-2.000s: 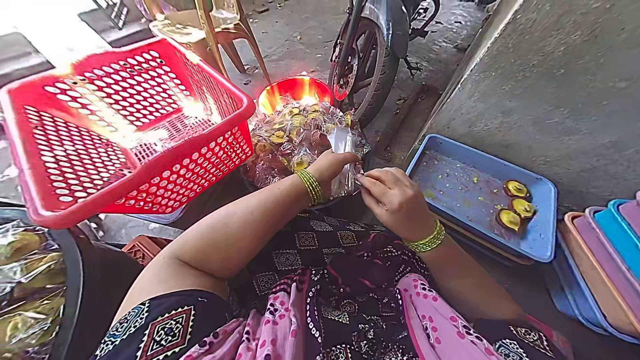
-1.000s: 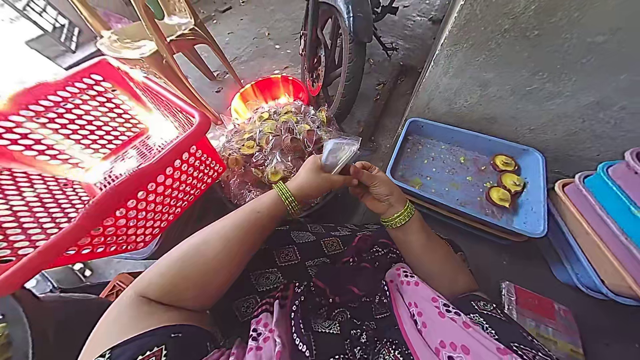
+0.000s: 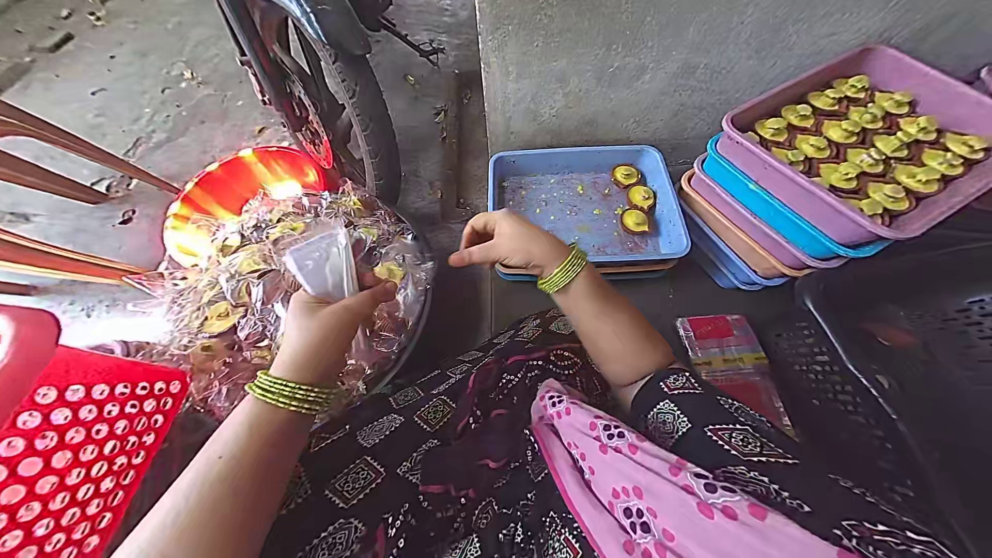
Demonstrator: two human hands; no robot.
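Observation:
My left hand (image 3: pixel 325 322) grips a bundle of clear plastic bags (image 3: pixel 322 263) over a heap of plastic-wrapped yellow-topped pieces (image 3: pixel 232 310). That heap fills a dark round tub beside a red basin (image 3: pixel 232 190). Thumb and forefinger curved near each other, my right hand (image 3: pixel 508 242) hovers between the heap and a blue tray (image 3: pixel 542 209); nothing is visible in it. Unwrapped yellow-topped pieces, three of them, lie along the right side of the blue tray, the middle one (image 3: pixel 641 197) among them. Many similar pieces fill a pink tray (image 3: pixel 860 225) farther right.
Stacked coloured trays (image 3: pixel 767 201) support the pink tray at the wall. A black perforated crate (image 3: pixel 876 387) and a plastic-wrapped packet (image 3: pixel 725 349) are at the right. A red perforated basket (image 3: pixel 85 457) is at lower left; a motorcycle wheel (image 3: pixel 364 116) stands behind the tub.
My hands, together at the plastic bags one second ago, are now apart. The left keeps the bags over the heap; the right has let go of them. The view has swung to the right.

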